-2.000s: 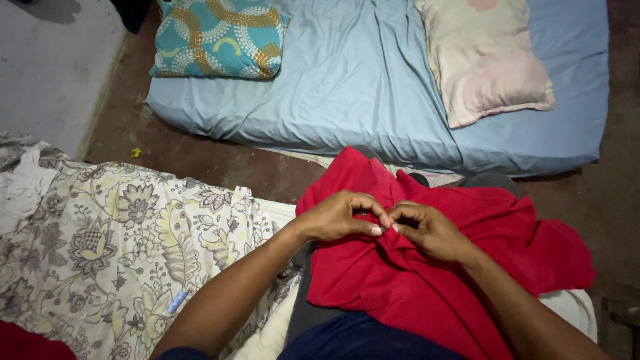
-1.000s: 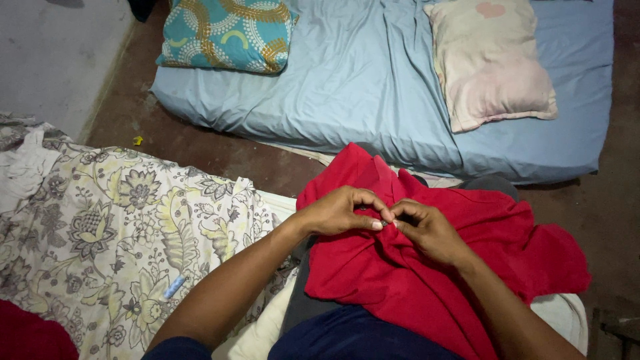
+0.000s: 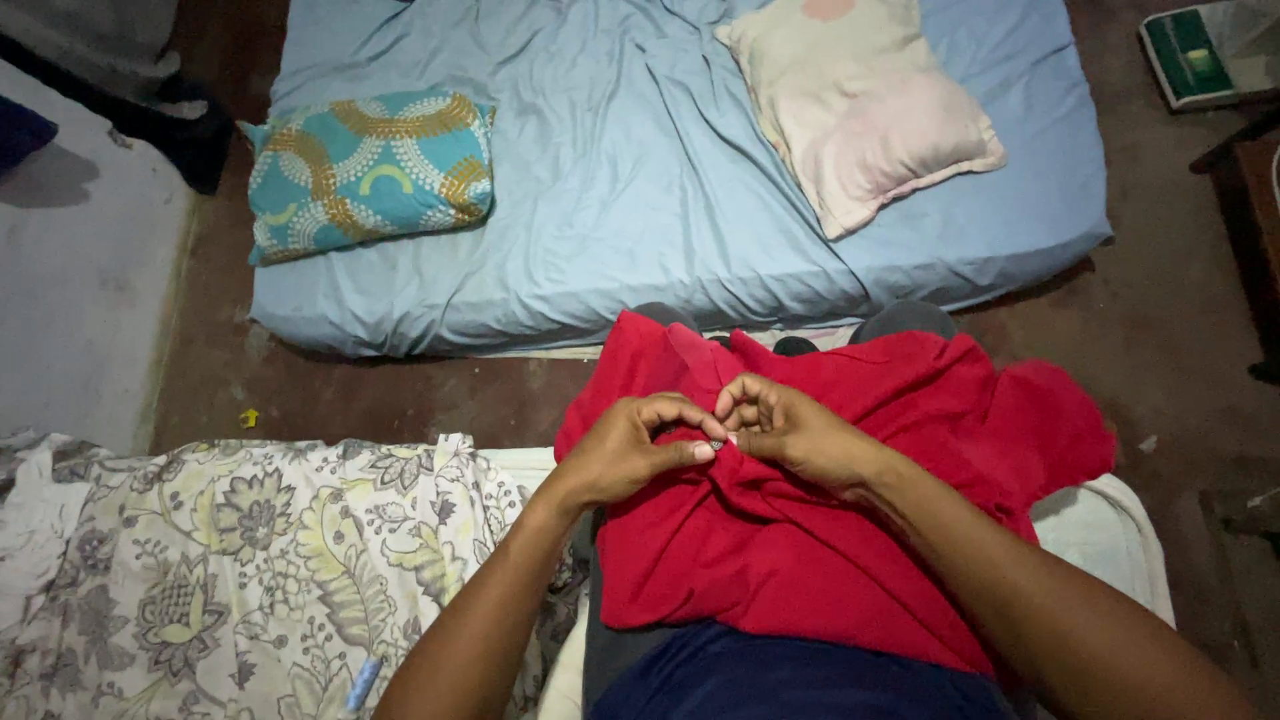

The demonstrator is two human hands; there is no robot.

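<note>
A red cloth garment lies spread across my lap. Over its upper middle part, my left hand pinches a small dark, round thing, perhaps a button, between thumb and forefinger. Right beside it my right hand has its thumb and forefinger together at the same small thing and the red cloth. Whether a needle or thread is between the fingers cannot be made out. A light blue cylinder, perhaps a thread spool, lies on the floral sheet to my left.
Ahead stands a low bed with a light blue sheet, a teal patterned pillow and a pale pillow. Brown floor shows between it and my seat. A green and white object is at the upper right.
The view has shifted, showing more of the far bed and right side. Both hands stay together at the red cloth; the small dark thing between the fingertips now shows.
</note>
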